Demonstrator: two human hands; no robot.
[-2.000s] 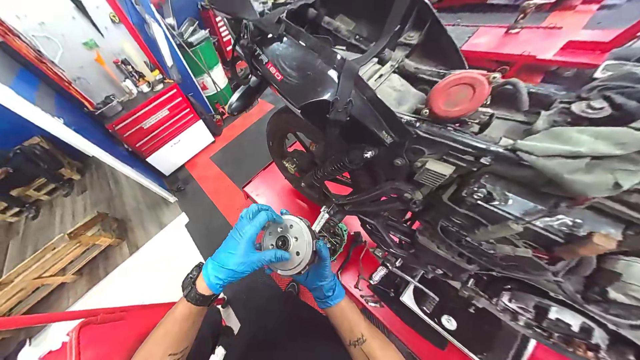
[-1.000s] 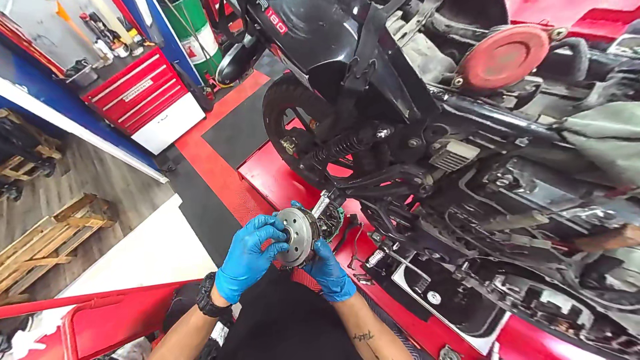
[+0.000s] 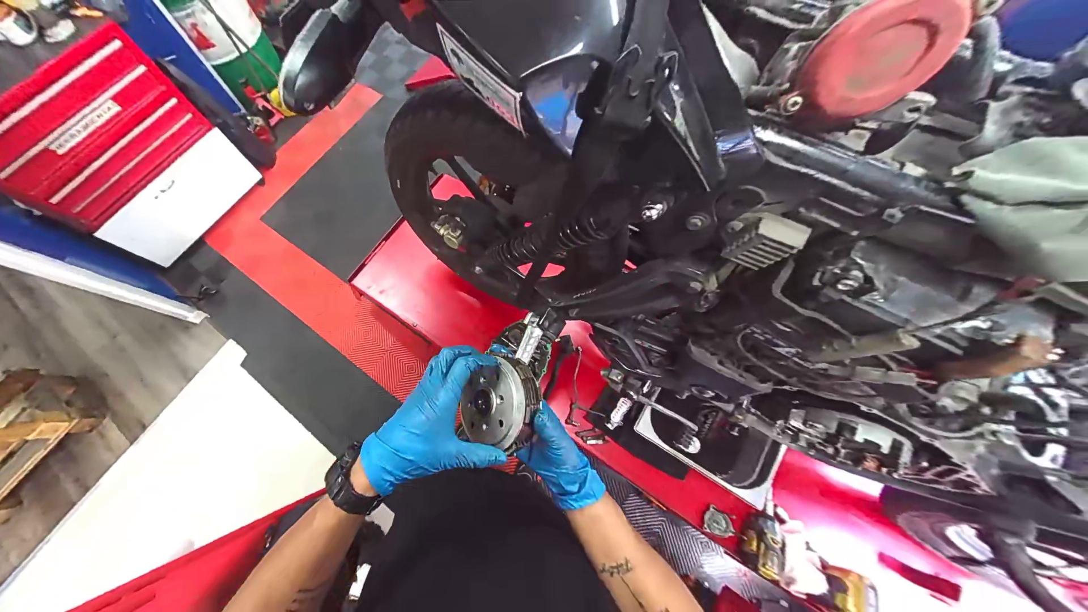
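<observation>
A round metal clutch assembly [image 3: 497, 406], with holes in its face and stacked plates behind, is held between both hands near the lower middle. My left hand [image 3: 429, 421], in a blue glove, curls around its left side, thumb along the lower edge. My right hand [image 3: 557, 455], also gloved in blue, supports it from the right and below; some fingers are hidden behind it. Just beyond the part are a bright metal piece [image 3: 533, 338] and other parts on the red lift. The motorcycle [image 3: 663, 212] stands beyond and to the right.
A red tool chest [image 3: 93, 127] stands at upper left. The red lift platform [image 3: 408, 272] runs under the wheel [image 3: 459, 187]. Cables and a black tray [image 3: 714, 433] lie right of the hands. A yellow and black power tool [image 3: 763, 544] sits at lower right.
The left hand has shifted from fingers across the part's face to a grip around its edge, with the thumb below. The right hand still supports the part. The view has moved somewhat.
</observation>
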